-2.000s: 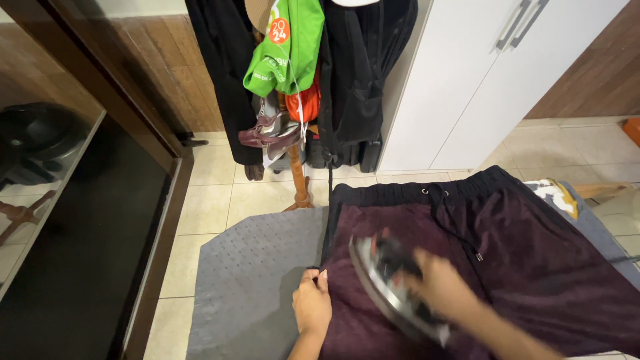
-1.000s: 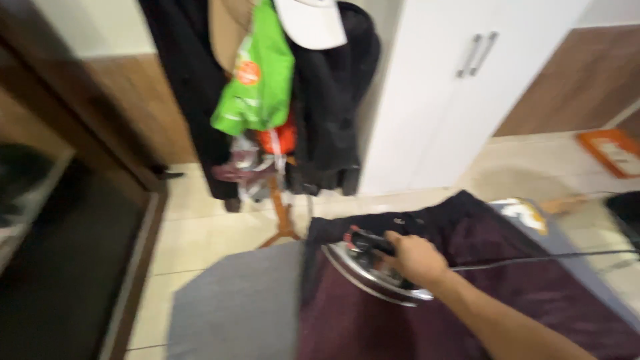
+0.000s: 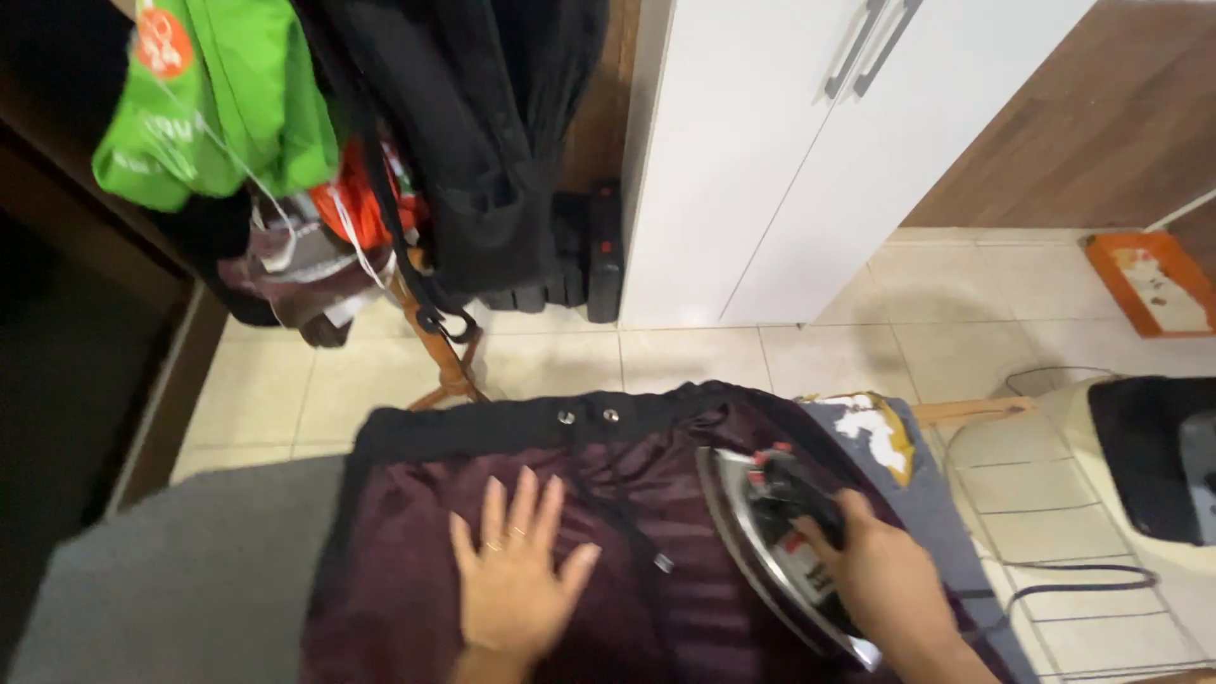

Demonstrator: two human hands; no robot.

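Maroon shorts [image 3: 408, 551] with a black elastic waistband, metal eyelets and a dark drawstring lie spread over a grey ironing board [image 3: 190, 560]. Flat on the left part of the fabric rests my left hand [image 3: 518, 570], fingers spread and holding nothing. My right hand [image 3: 879, 570] grips the black handle of a clothes iron [image 3: 788, 541], which is over the right part of the shorts, right of the drawstring. The iron's metal edge faces left; its soleplate is hidden. A dark cord [image 3: 1073, 587] runs to the right of my right hand.
Behind the board stand a wooden coat rack [image 3: 437, 351] hung with clothes and a white cabinet [image 3: 760, 161]. At right are a wire rack [image 3: 1035, 513], a cream and black appliance [image 3: 1121, 456] and an orange tray [image 3: 1159, 285]. A dark framed piece of furniture [image 3: 85, 285] borders the left.
The iron in my right hand has moved from the left part of the shorts to the right part. My left hand, out of sight one second ago, now lies on the fabric.
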